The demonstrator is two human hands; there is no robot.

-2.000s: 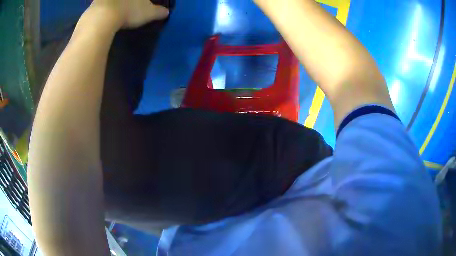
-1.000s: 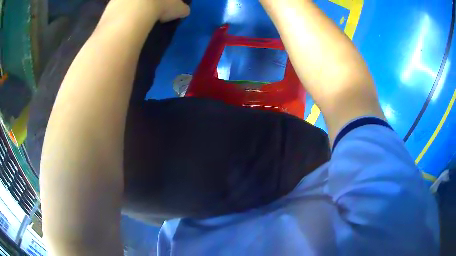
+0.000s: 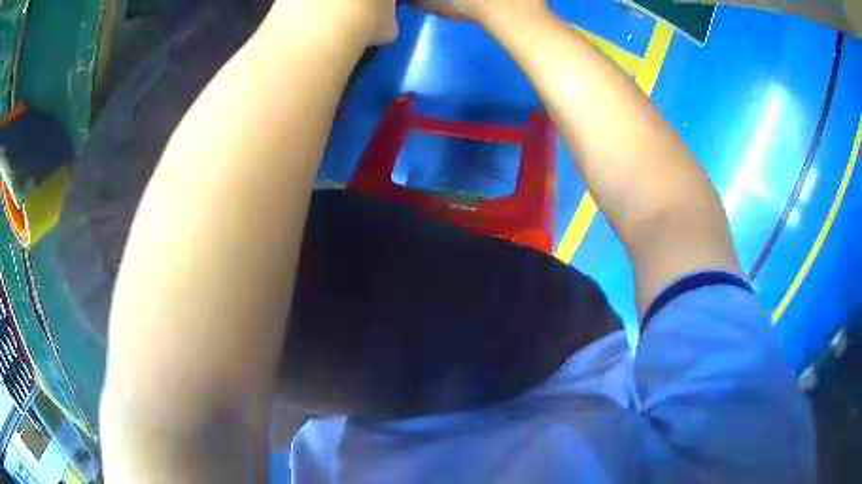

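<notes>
My left hand (image 3: 376, 17) is at the top edge, mostly cut off; the forearm runs up from the bottom left. My right hand (image 3: 463, 8) is also cut off by the top edge, close to my left hand; its forearm comes from a light blue sleeve (image 3: 718, 369) with a navy band. Something dark shows between the hands, too little to name. The fingers and anything held are hidden. My dark trousers (image 3: 425, 312) fill the middle.
A red plastic stool (image 3: 463, 217) stands on the glossy blue floor beyond my thigh. Yellow lines (image 3: 652, 61) cross the floor. A tape dispenser (image 3: 38, 203) lies on the green bench at left. A dark green base (image 3: 685, 17) and a brown edge (image 3: 794, 9) show at top right.
My left forearm and hand have moved right in the view, and the hands are closer together at the top edge. More of the tape dispenser and the green base at top right now shows.
</notes>
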